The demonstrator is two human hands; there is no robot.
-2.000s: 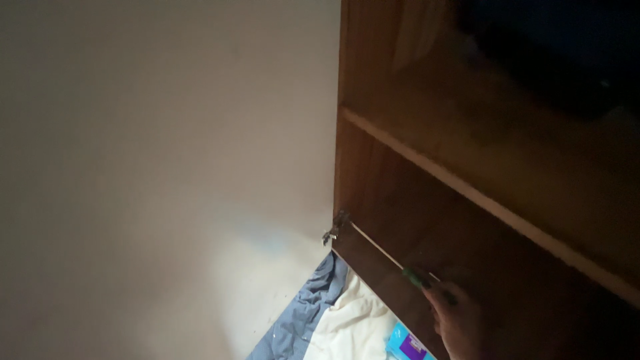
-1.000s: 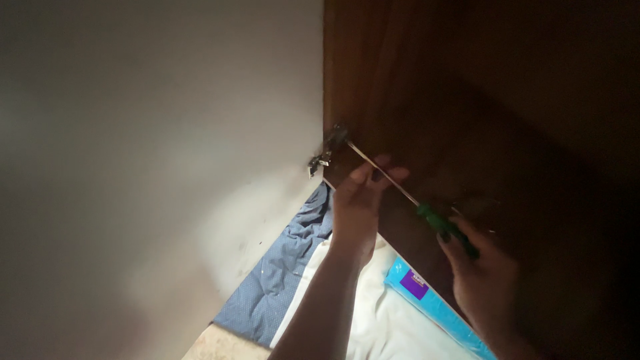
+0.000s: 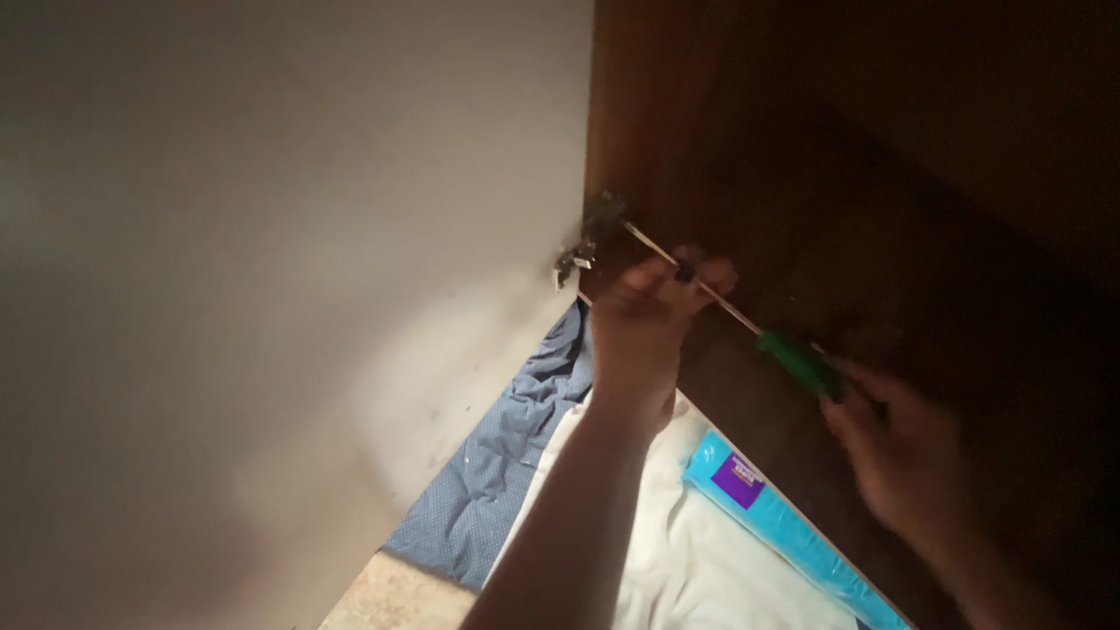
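Observation:
A screwdriver with a green handle [image 3: 798,360] slants across the dark wooden cabinet interior. My right hand [image 3: 892,429] grips the rear of its handle. Farther up, the fingers of my left hand [image 3: 669,293] are around the thin metal shaft. The shaft's tip points at a metal cabinet hinge [image 3: 576,261], whose darker part sits on the cabinet side panel [image 3: 634,105] beside the pale door or panel [image 3: 306,219]. Blur and shadow hide whether the tip sits in a screw.
Below the cabinet edge lie a blue dotted cloth [image 3: 490,472] and a cream cloth [image 3: 691,551]. On the cream one rests a long light-blue package [image 3: 787,534] with a purple label. Beige flooring [image 3: 398,595] shows at the bottom.
My left hand, not in view two seconds ago, has come in to the screwdriver shaft. The view has shifted, and the shelf seen earlier is no longer visible.

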